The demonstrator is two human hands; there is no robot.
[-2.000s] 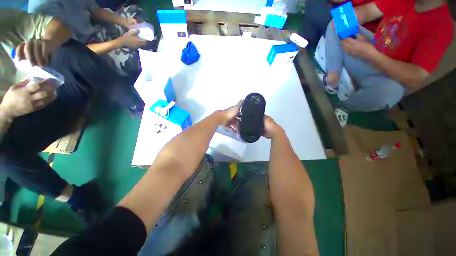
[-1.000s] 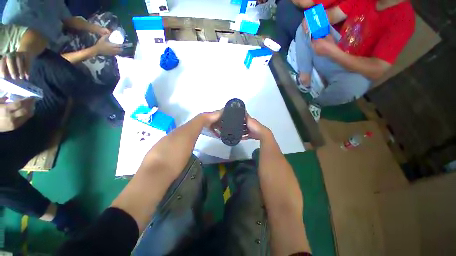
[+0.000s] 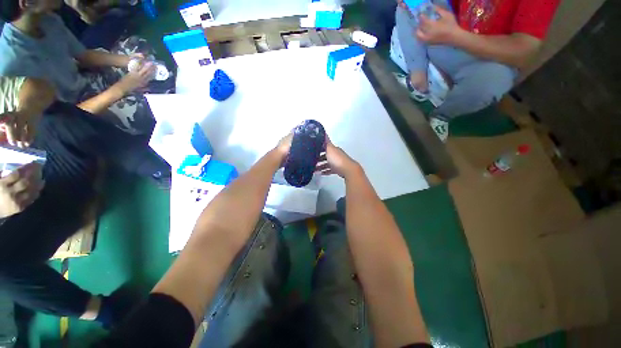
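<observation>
A black oval handheld device [image 3: 304,153] is held above the near part of the white board top [image 3: 272,85], its long side upright in view and leaning slightly right. My left hand [image 3: 285,147] grips its left side. My right hand [image 3: 338,162] is at its right side with the fingers against or behind it; the fingertips are partly hidden. A plain white box or tray [image 3: 294,198] lies below the device at the near edge of the board.
An open blue box [image 3: 212,170] with small white pieces is at the left. A blue crumpled cloth or bag [image 3: 221,85] and blue-and-white cartons [image 3: 346,61] stand farther back. People sit left and right. A red-capped bottle [image 3: 502,164] lies on brown cardboard [image 3: 490,211].
The device has tilted a little to the right, still in both hands. The view has shifted and turned. The person in red has lowered the face-side view and holds the blue box higher at the frame's edge.
</observation>
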